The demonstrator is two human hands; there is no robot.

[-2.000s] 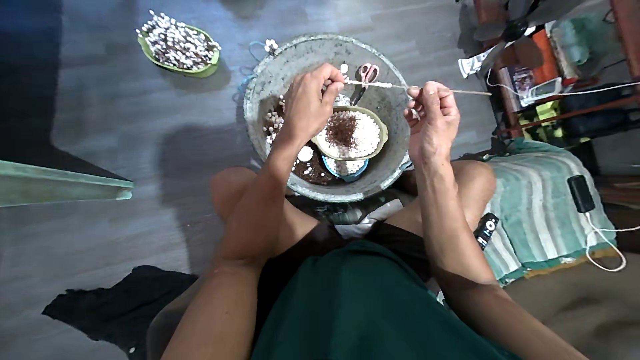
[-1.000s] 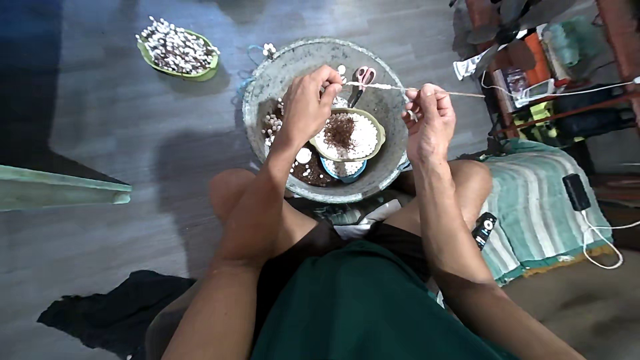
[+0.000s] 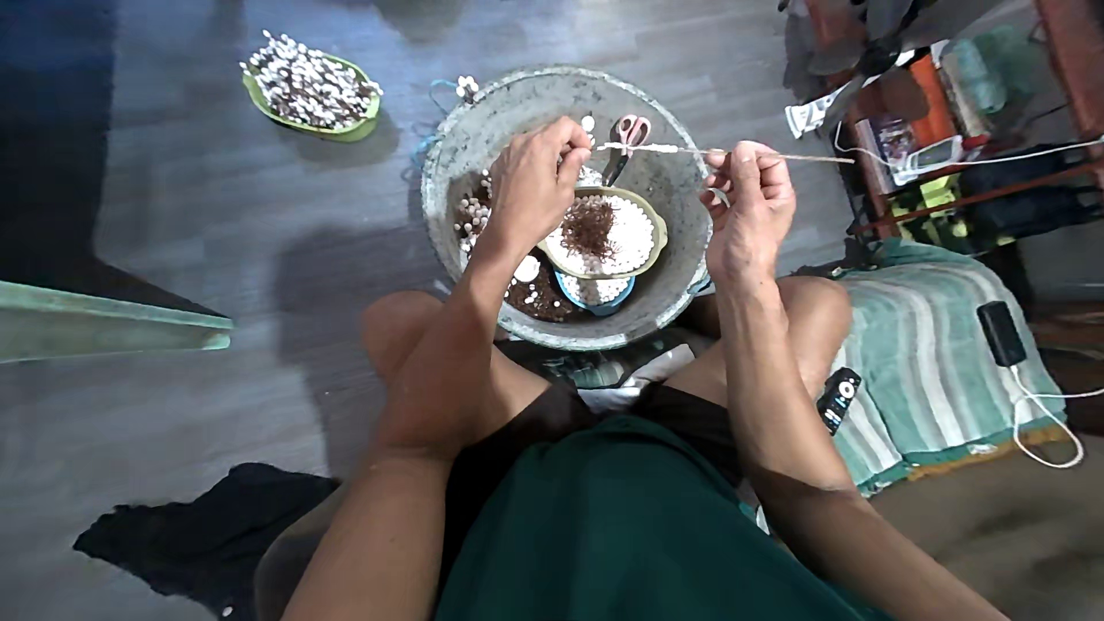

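Above a wide round grey basin (image 3: 483, 93), my right hand (image 3: 750, 198) pinches a thin light brown stick (image 3: 811, 159) whose left part is wrapped in white. My left hand (image 3: 539, 181) is at the stick's white end, fingers pinched together; whether it grips the stick or a thread there is too small to tell. Inside the basin, an oval dish (image 3: 657, 237) holds white beads with dark brown bits on top. A blue bowl (image 3: 595, 306) of white beads sits partly under it. Scissors with pink handles (image 3: 632, 129) lie at the basin's far side.
A green oval dish (image 3: 349, 134) heaped with white-tipped pieces stands on the floor at the upper left. Black cloth (image 3: 207, 526) lies at the lower left. To the right are a striped cloth (image 3: 931, 345) with a black device (image 3: 1000, 334), a remote control (image 3: 837, 399) and a cluttered shelf.
My left hand has moved slightly away from the wrapped part of the stick, toward its white end. My right hand stays on the stick.
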